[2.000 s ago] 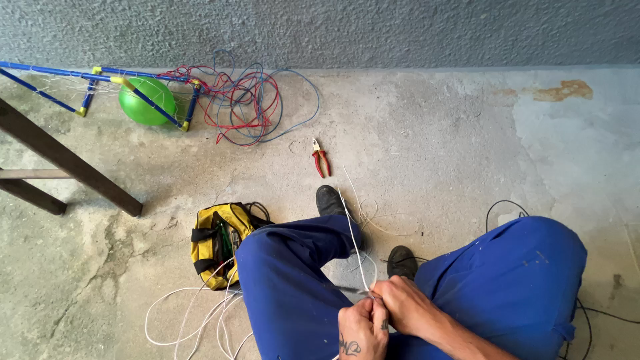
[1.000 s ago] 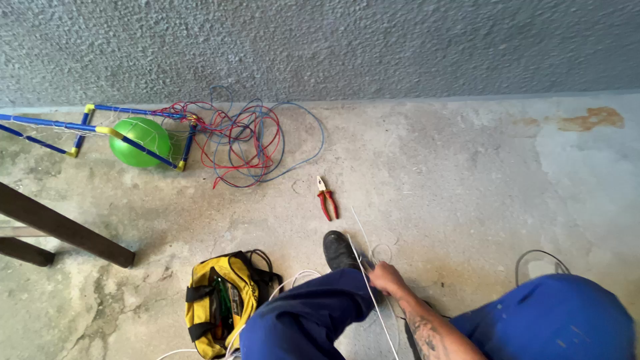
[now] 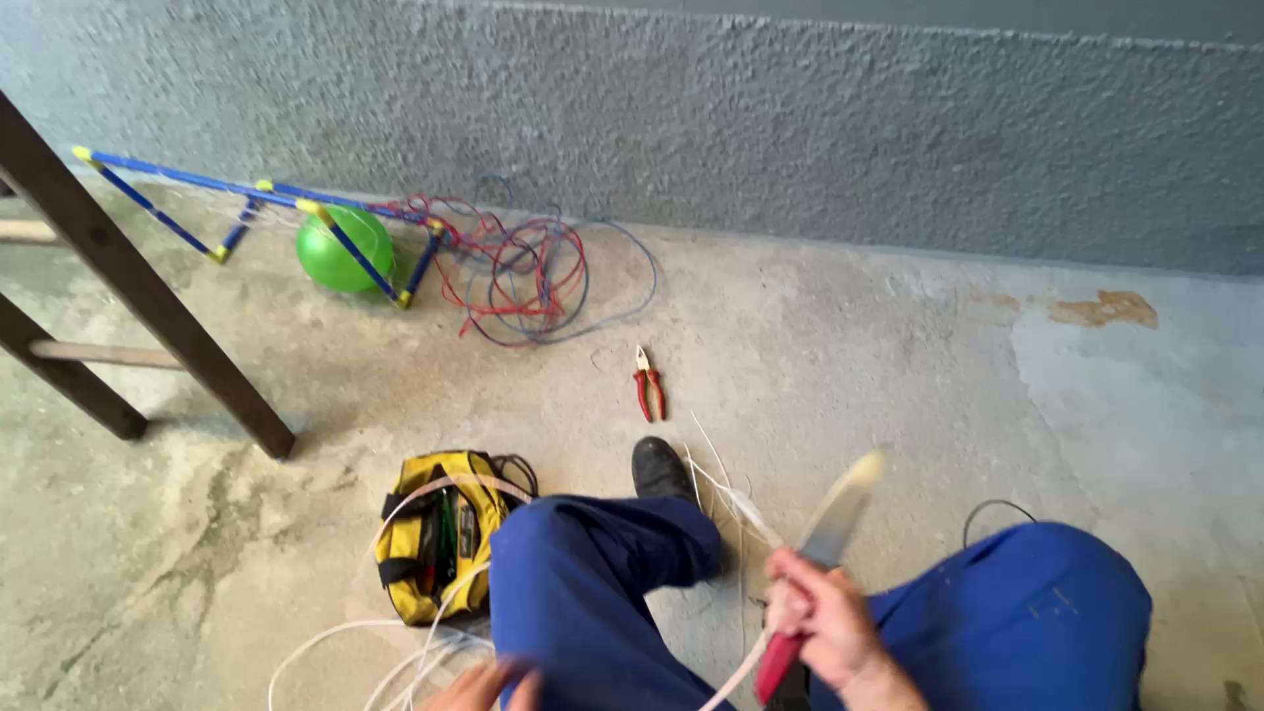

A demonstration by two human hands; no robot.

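Note:
My right hand (image 3: pixel 825 612) is closed around the red handle of a knife (image 3: pixel 834 518), whose broad blade points up and to the right, blurred. A white cable (image 3: pixel 750 513) passes by the same fingers, its upper end split into thin strands; the hand seems to grip it too. My left hand (image 3: pixel 489 686) is at the bottom edge, blurred and partly cut off, near loops of white cable (image 3: pixel 420 662); whether it holds any is unclear. Combination pliers with red handles (image 3: pixel 650 385) lie on the floor beyond my shoe.
A yellow tool bag (image 3: pixel 400 543) stands open beside my knee. Wooden ladder legs (image 3: pixel 212 346) are at the left. Near the wall lie a blue-and-yellow tube frame (image 3: pixel 183 176), a green ball (image 3: pixel 341 252) and tangled red and blue wires (image 3: pixel 523 281). A black cable (image 3: pixel 987 506) curves by my other knee.
Two seconds ago both hands were together at the cable. Now they are apart, with the left at the bottom edge, and the knife's red handle and blade show plainly in the right hand.

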